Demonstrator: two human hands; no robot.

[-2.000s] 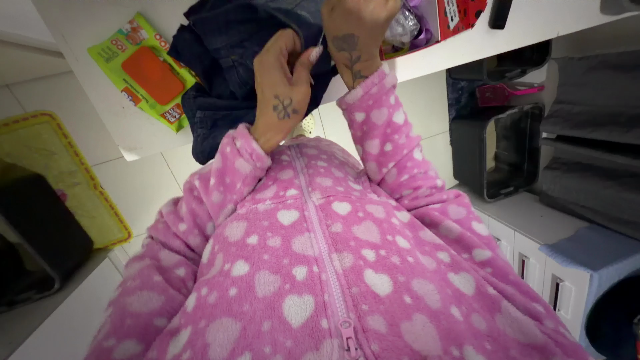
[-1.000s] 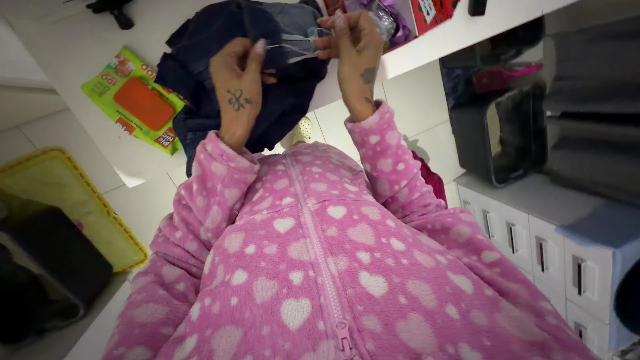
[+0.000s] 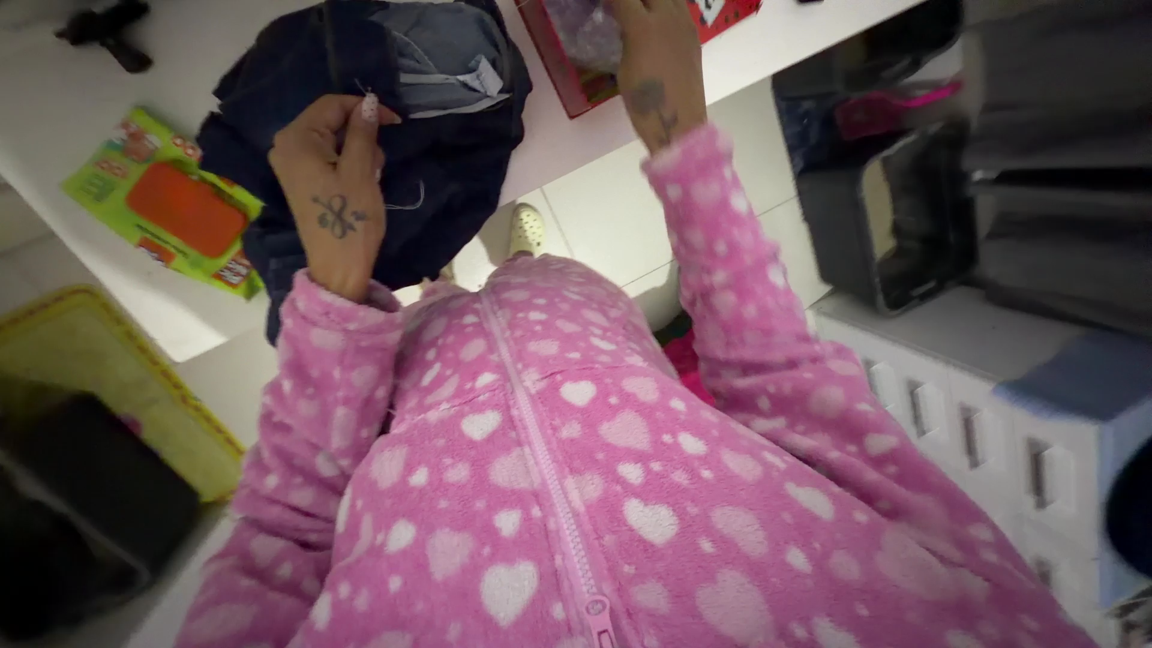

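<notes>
A dark blue denim garment lies bunched on the white table, its grey lining and a white tag facing up. Above its left part is my left hand, thumb and index finger pinched together with a bit of thin thread at their tips. A loose pale thread rests on the denim. At the top edge, my right hand is over a red box that holds a clear plastic bag; its fingers are cut off by the frame, so its hold cannot be seen.
A green packet with an orange lid lies on the table at left, below a black object. Black bins, a yellow-edged mat and a white drawer unit stand around. A pale clog shows on the floor.
My hands, close together over the denim one second ago with pale threads between them, have moved apart. The right one has gone to the red box.
</notes>
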